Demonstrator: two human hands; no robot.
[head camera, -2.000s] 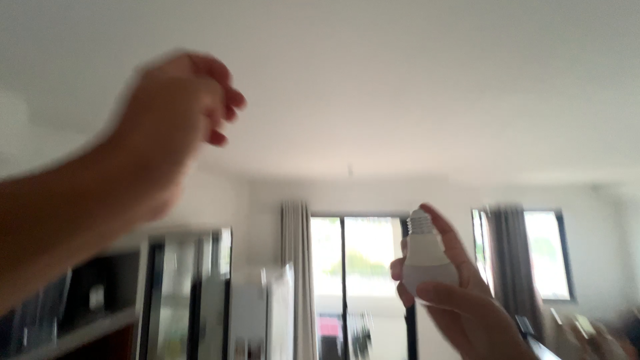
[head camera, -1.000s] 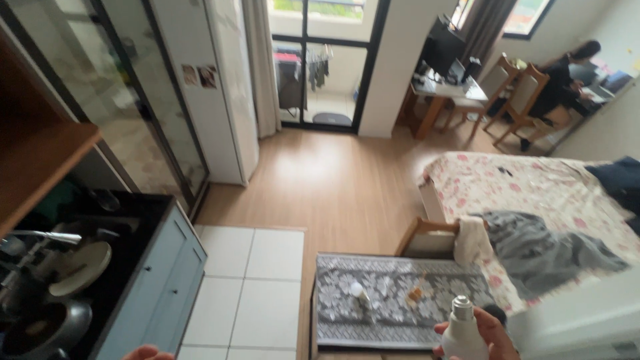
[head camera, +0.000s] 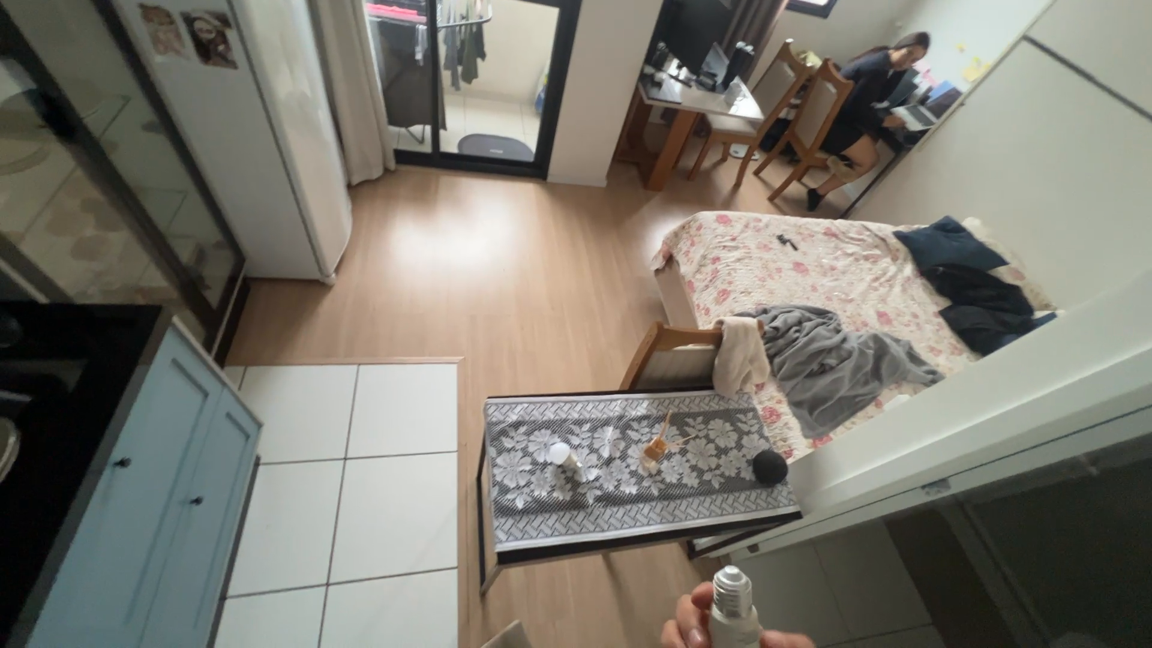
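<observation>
At the bottom edge, right of centre, my right hand (head camera: 691, 621) holds a light bulb (head camera: 733, 605) upright between thumb and fingers, its metal screw base on top. The lower part of the bulb is cut off by the frame. Beyond it stands a narrow table (head camera: 630, 531) with a grey and white floral lace cloth. On the cloth are a small white-topped object (head camera: 560, 454), a reed diffuser (head camera: 656, 447) and a round black object (head camera: 769, 467). My left hand is out of the frame.
A wooden chair (head camera: 670, 355) with a cloth over it stands behind the table, beside a bed (head camera: 774, 270) with a grey blanket. At left are a blue cabinet (head camera: 153, 468) and a white refrigerator (head camera: 270, 135). A person (head camera: 868, 99) sits at a desk, top right.
The view has swung from the ceiling down to the room. My left hand, raised at first and at the bottom edge a second ago, has left the frame. The bulb stays in my right hand.
</observation>
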